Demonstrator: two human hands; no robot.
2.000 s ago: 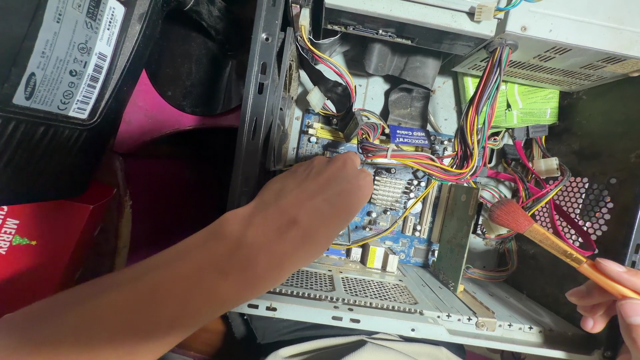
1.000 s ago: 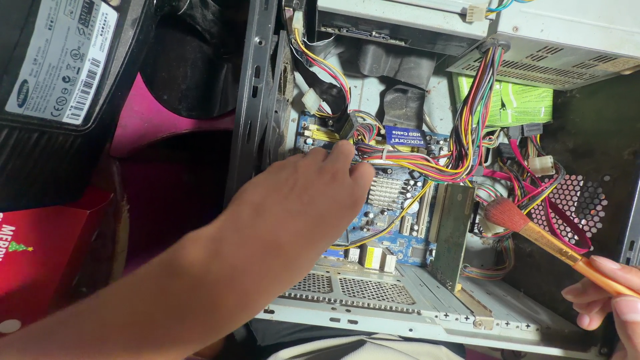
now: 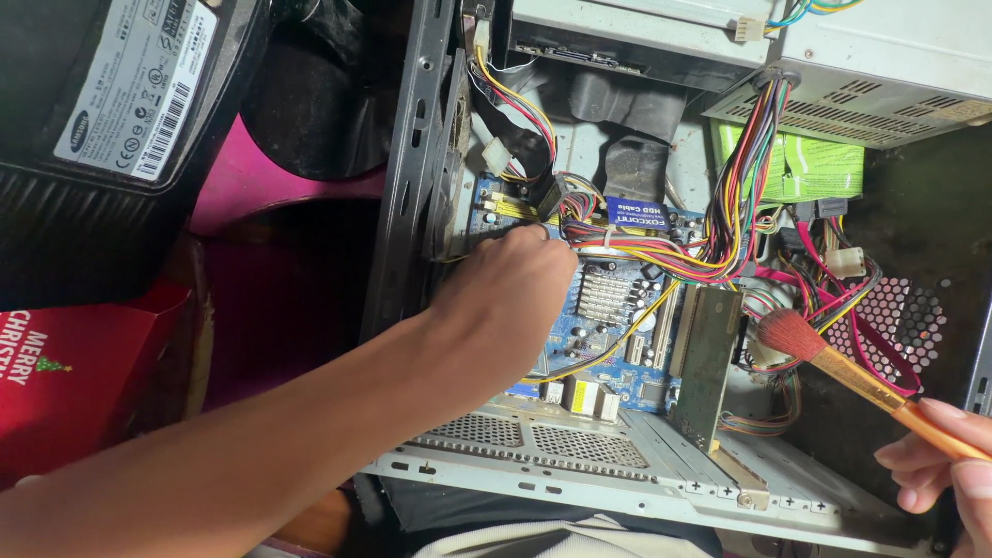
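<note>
My left hand reaches over the blue motherboard of an open computer case, beside the thick wire bundle from the power supply. Its fingertips are tucked out of sight near the yellow memory slots, so what they touch is hidden. In my right hand, at the lower right, is a soft brush with an orange handle and reddish bristles. The bristles are over loose cables at the right of the case. An upright expansion card stands between the brush and the finned heatsink.
The metal power supply and a drive bay border the top. A green packet lies below the power supply. The black case rail runs along the left. Beyond it are a black Samsung device and a red box.
My left hand has stayed by the wire bundle, its fingers drawn closer together than a second ago. The brush in my right hand has hardly moved.
</note>
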